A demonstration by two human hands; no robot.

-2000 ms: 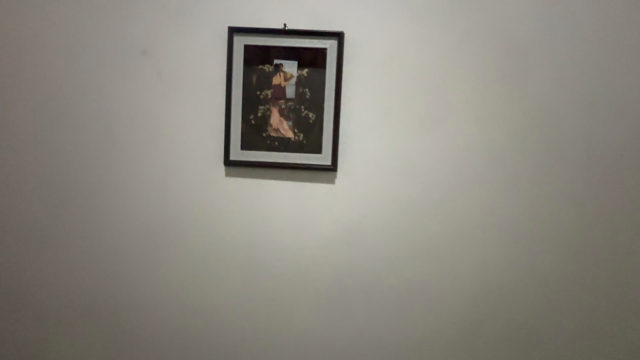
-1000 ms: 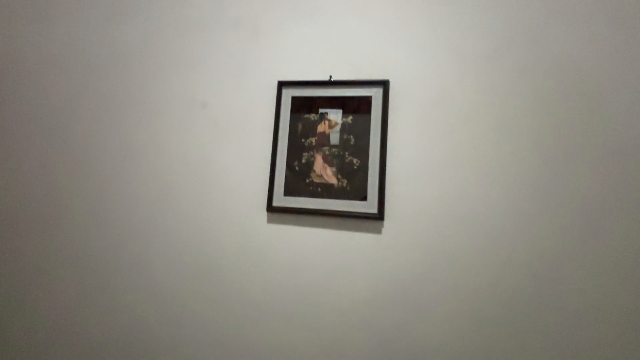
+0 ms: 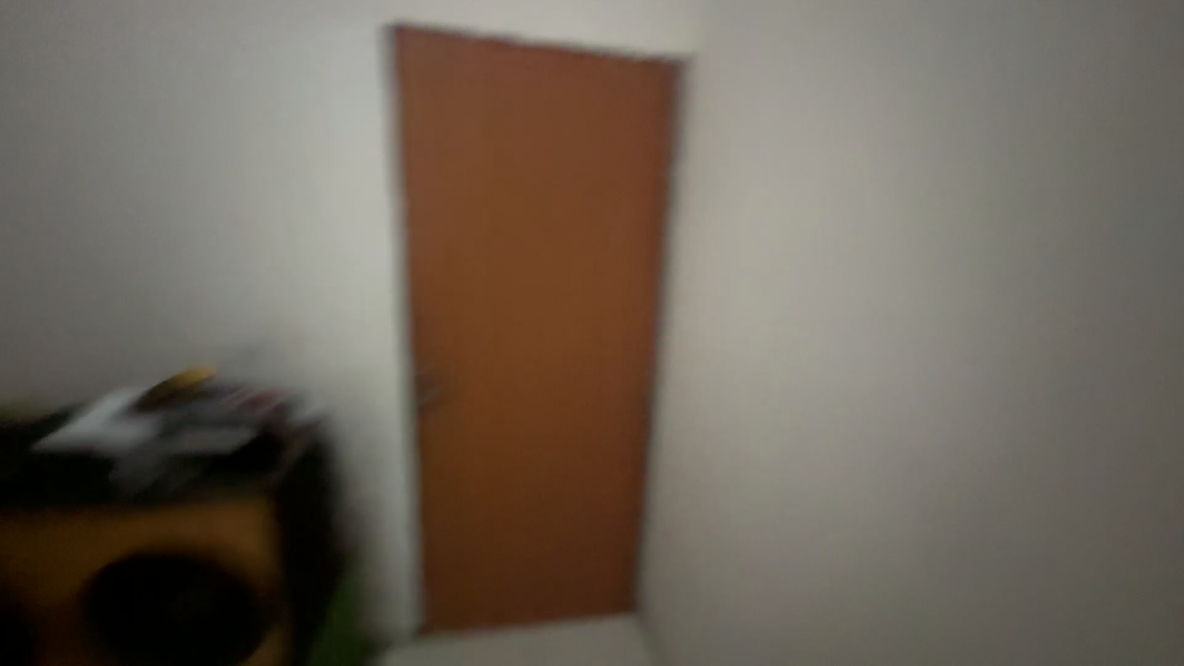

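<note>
Neither my left hand nor my right hand shows in the head view. A brown door [image 3: 536, 333] stands closed in the pale wall, with a blurred handle [image 3: 428, 388] at its left side. To the lower left is a dark cabinet-like piece with an orange-brown front [image 3: 203, 532] and a round black area on it. Papers [image 3: 120, 430] and other blurred items lie on its top, one of them yellow [image 3: 190, 377]. Motion blur hides the finer detail.
A plain pale wall [image 3: 906, 333] runs along the right and meets the door wall near the door's right edge. Light floor [image 3: 527, 646] shows at the foot of the door. Something green [image 3: 338, 620] is low beside the dark piece.
The view has swung away from the framed picture on the wall to the door and the dark piece of furniture.
</note>
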